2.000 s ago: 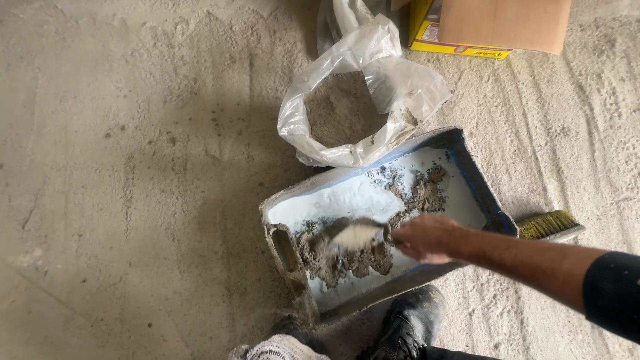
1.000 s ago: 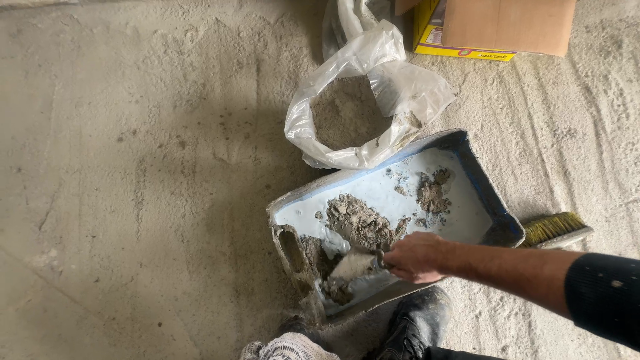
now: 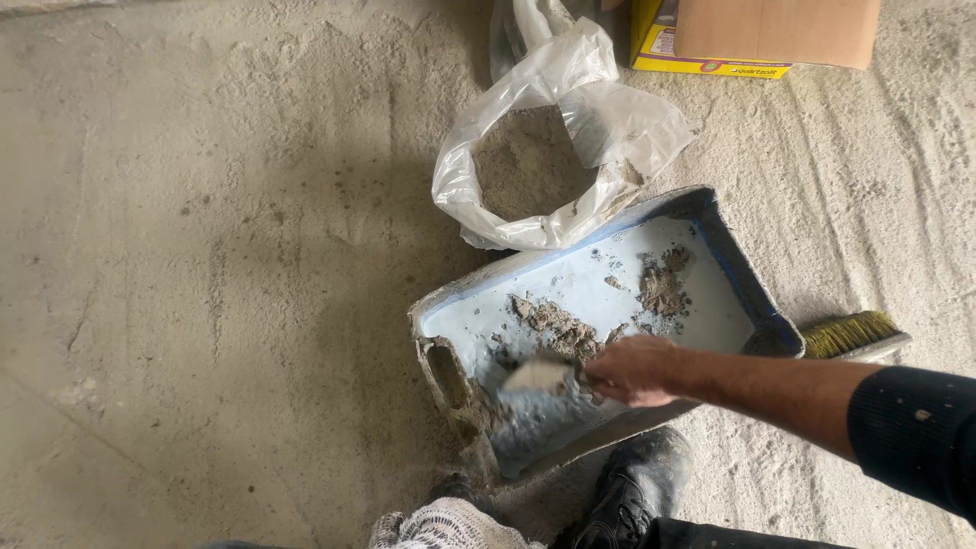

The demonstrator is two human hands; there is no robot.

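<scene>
My right hand [image 3: 637, 370] is shut on the handle of a trowel [image 3: 540, 375], whose pale blade is blurred over the near left part of a mixing tub [image 3: 751, 263]. The tub holds a milky, bluish-white liquid. Clumps of wet grey mortar [image 3: 560, 326] lie in it beyond the blade, and another clump [image 3: 663, 286] sits towards the far right. Against the tub's far side stands an open clear plastic bag [image 3: 465, 183] of grey-brown powder [image 3: 526, 164]. My left hand is out of view; a patterned knitted cloth or glove [image 3: 450, 526] shows at the bottom edge, and what is inside it cannot be told.
A brush with yellowish bristles [image 3: 850, 334] lies at the tub's right corner. At the top right stands a yellow box [image 3: 709, 67] beside a brown cardboard flap [image 3: 774, 30]. My black boot [image 3: 644, 476] is close to the tub's near side, on a rough concrete floor [image 3: 229, 305].
The trowel and my right hand have shifted within the tub. The mortar clumps have changed shape and place, and liquid now covers more of the near left part.
</scene>
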